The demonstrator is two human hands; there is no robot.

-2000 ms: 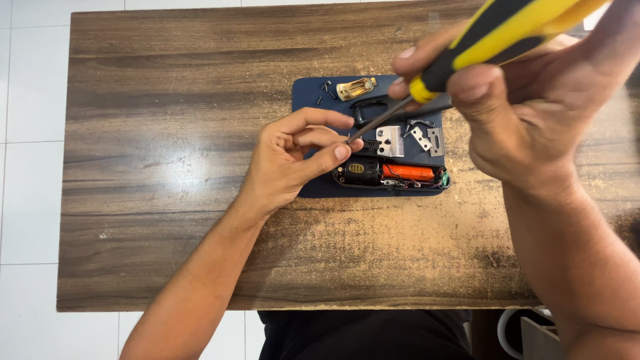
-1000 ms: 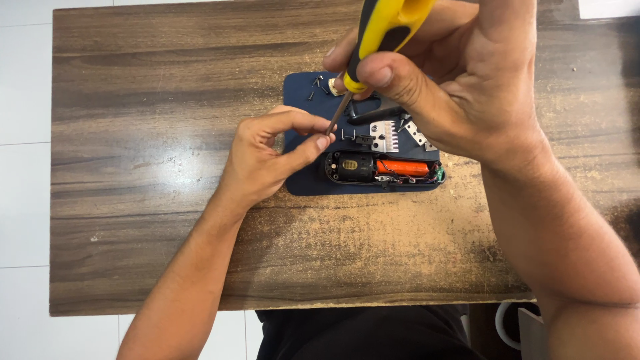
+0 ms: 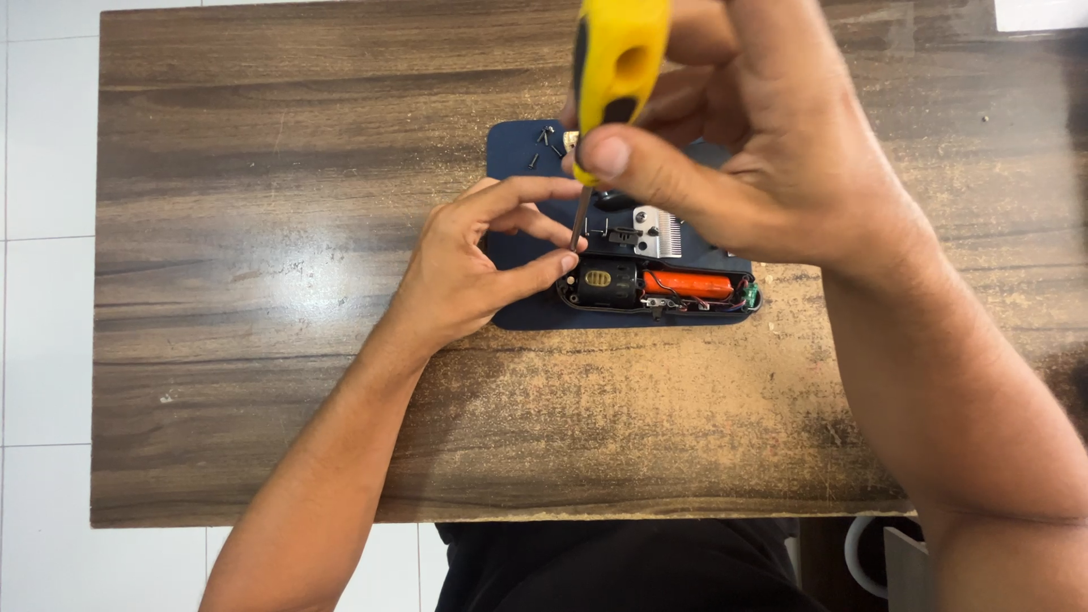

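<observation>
My right hand [image 3: 722,144] grips the yellow-and-black handle of a screwdriver [image 3: 625,64], its shaft pointing down and left. At the shaft's tip, the thumb and a fingertip of my left hand [image 3: 484,263] come together; whether they pinch a screw is too small to tell. Just beneath lies an opened hair clipper body [image 3: 603,285] with a black motor and an orange battery cell [image 3: 688,284]. Above it rest a toothed metal clipper blade [image 3: 657,232] and a small black part [image 3: 625,235]. More parts are partly hidden behind my right hand.
Everything sits on a dark blue mat [image 3: 527,316] on a worn wooden table [image 3: 255,255]. Several small screws [image 3: 545,136] lie at the mat's upper left. A white object [image 3: 1041,14] is at the table's far right corner.
The screwdriver has swung from a strong slant to nearly upright in my right hand. Its tip and my left fingers have moved from beside the loose parts down to the clipper body's upper left end.
</observation>
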